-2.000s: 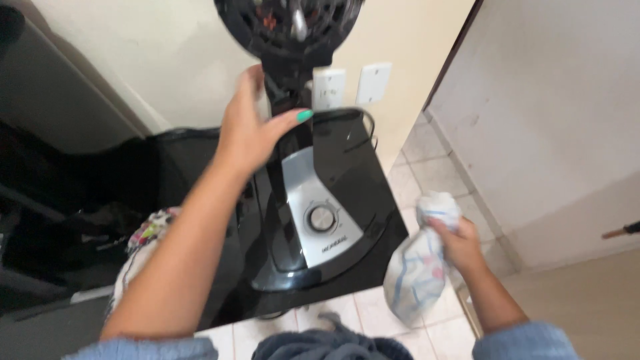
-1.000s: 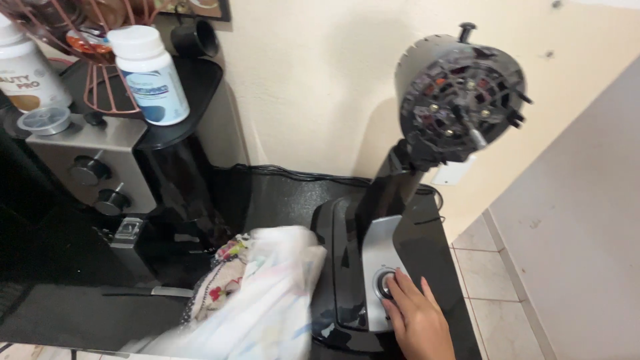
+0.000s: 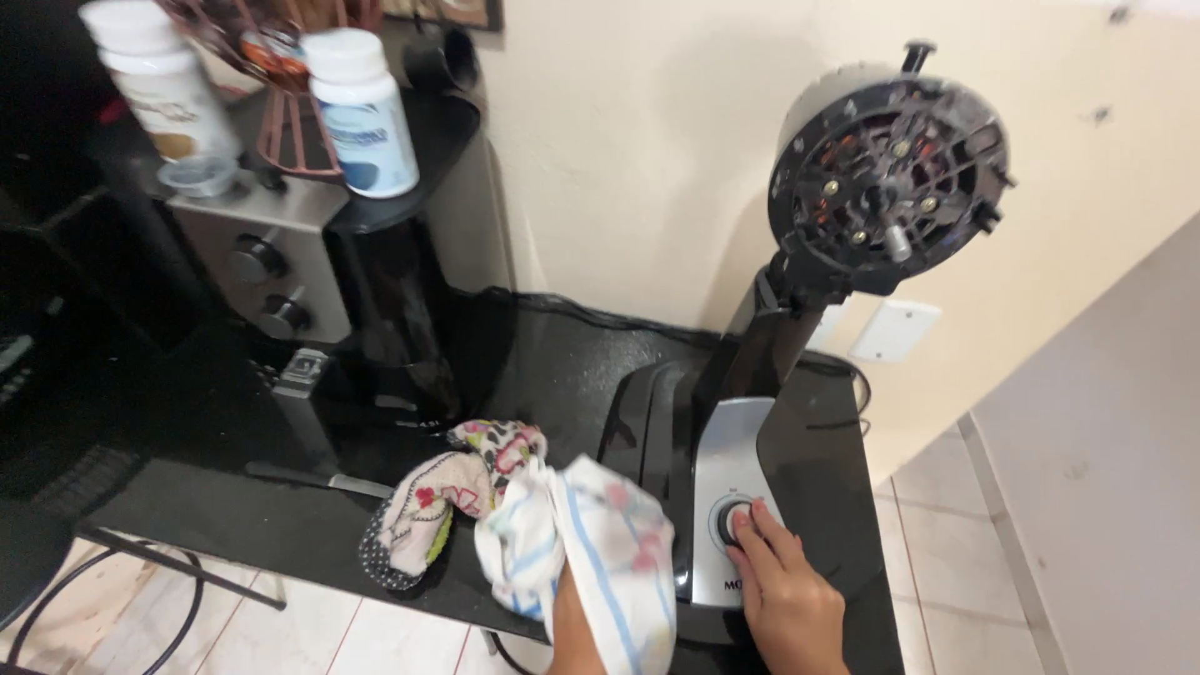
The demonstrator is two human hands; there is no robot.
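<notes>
A black table fan stands upright on the black table, its motor head (image 3: 886,187) bare, with no blades or grille on it. Its base has a silver control panel (image 3: 727,450) with a round knob (image 3: 736,521). The fingertips of my right hand (image 3: 787,591) grip that knob. Left of the base, my left hand (image 3: 570,623) is in a white cloth with blue stripes (image 3: 614,544); the cloth covers most of the hand and hides its fingers. A patterned cloth (image 3: 441,511) lies bunched on the table, beside the white one.
At the left is an appliance with a metal panel and knobs (image 3: 258,258). On top stand two white bottles (image 3: 366,131), a small clear lid (image 3: 199,175) and a pink wire basket (image 3: 295,131). A knife (image 3: 361,485) lies near the table's front. Cables (image 3: 600,317) run along the wall.
The white cloth, in my right hand two seconds ago, is now with my left hand, which has left the fan's neck. My right hand has moved to the knob. The view has swung left.
</notes>
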